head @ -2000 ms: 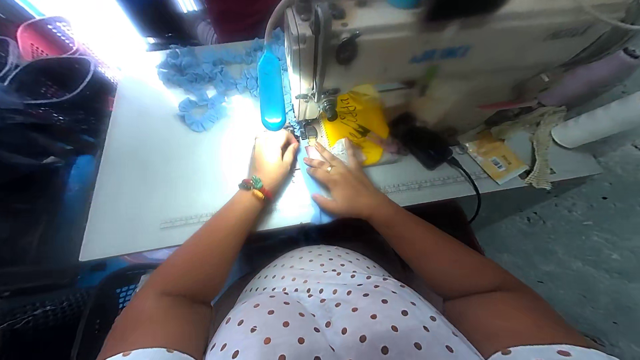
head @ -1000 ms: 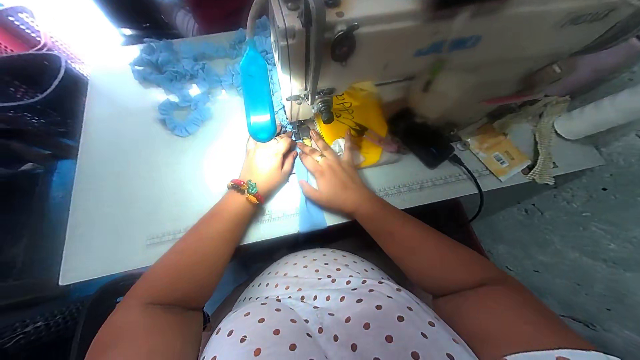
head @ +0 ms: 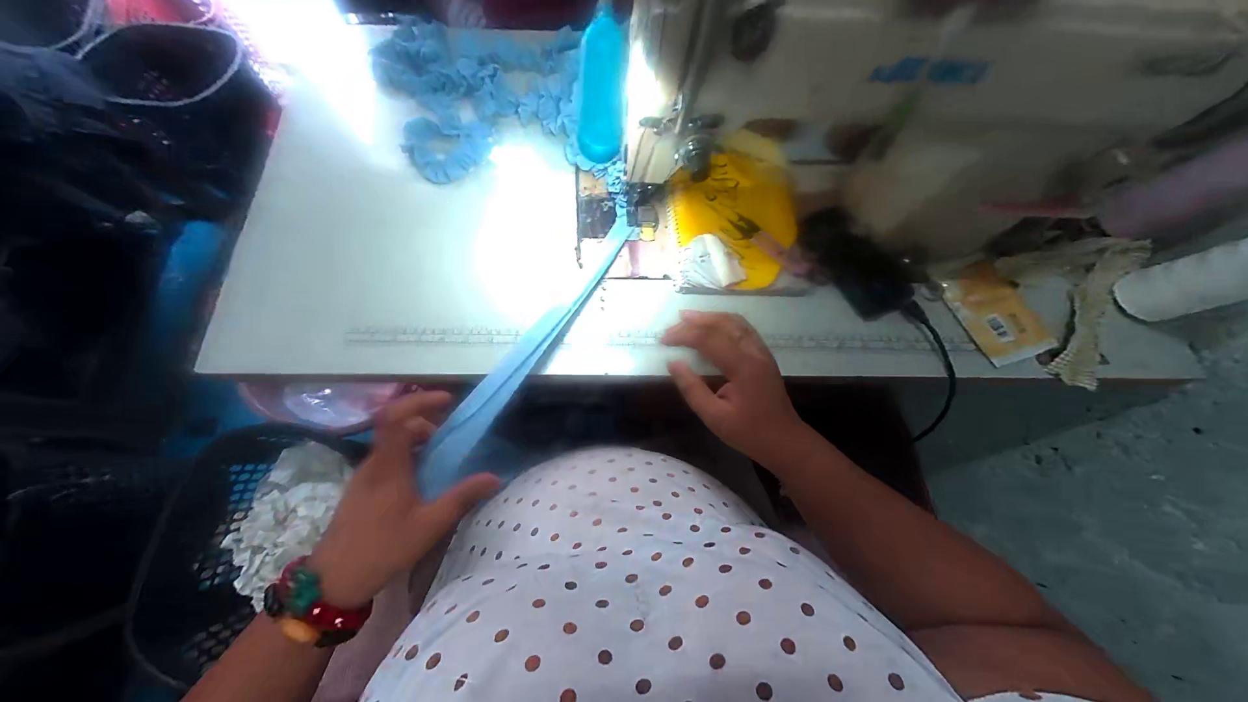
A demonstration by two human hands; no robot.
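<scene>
A light blue fabric strip (head: 531, 348) runs from under the presser foot of a sewing machine (head: 838, 97) down over the table's front edge. My left hand (head: 395, 497) is at the strip's lower end, fingers and thumb spread around it; whether it grips the cloth I cannot tell. My right hand (head: 731, 380) hovers at the front edge, right of the strip, fingers apart and holding nothing. Gathered blue ruffled fabric (head: 487, 83) lies behind on the left of the machine, with one ring-shaped piece (head: 448, 148) nearer. A bright blue translucent object (head: 601, 93) hangs beside the machine head.
A yellow packet (head: 736, 219) and a black box with a cable (head: 863, 268) lie right of the needle. Further right are an orange packet (head: 999, 312), a knit strip and a white thread cone (head: 1185, 281). A black basket (head: 185, 546) holds crumpled white cloth below left.
Both hands have left the presser foot area. My left hand has come down and left to the strip's lower end; my right hand has moved back to the table's front edge.
</scene>
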